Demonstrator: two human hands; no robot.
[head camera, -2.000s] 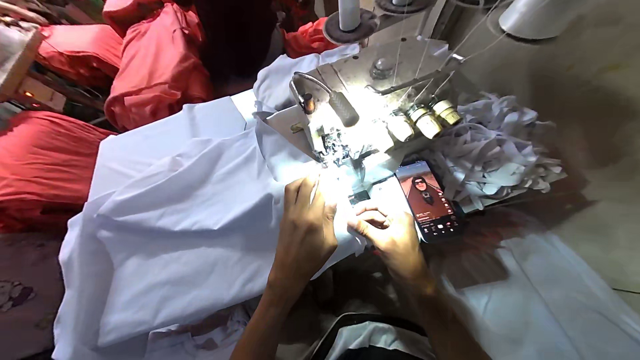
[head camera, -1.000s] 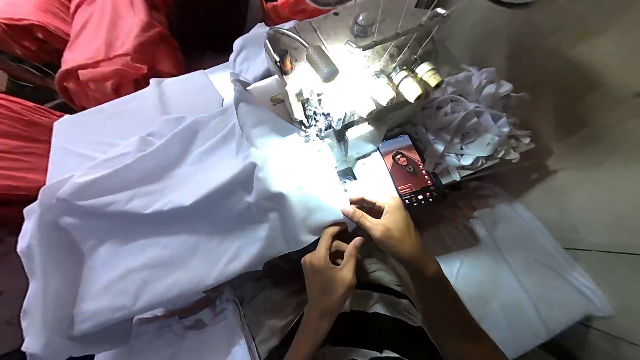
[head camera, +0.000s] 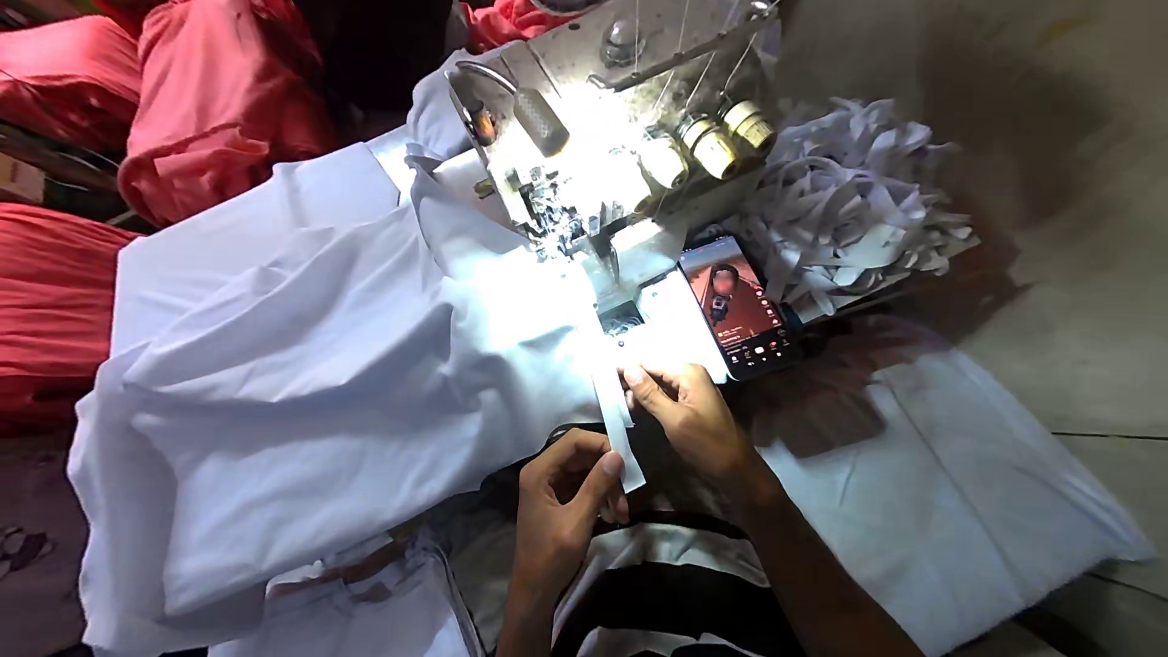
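A large white fabric piece (head camera: 319, 383) spreads left of an overlock sewing machine (head camera: 593, 137), its edge under the bright light by the needle area. From there a narrow white fabric strip (head camera: 619, 438) runs down toward me. My left hand (head camera: 570, 493) pinches the strip near its lower end between thumb and fingers. Just above and to the right, my right hand (head camera: 684, 411) has thumb and forefinger closed at the strip's edge, beside the machine's white plate. A phone with a lit screen (head camera: 735, 306) lies right of the plate.
A heap of white fabric scraps (head camera: 849, 201) sits behind the phone. White cloth (head camera: 949, 493) lies at the lower right, more folded white cloth (head camera: 365, 611) at the lower left. Red fabric bundles (head camera: 219, 100) stand at the upper left. A lamp head (head camera: 540, 121) hangs over the machine.
Two seconds ago my left hand lay on the fabric close to the needle area; it has come down toward my body. The narrow strip now shows between my hands.
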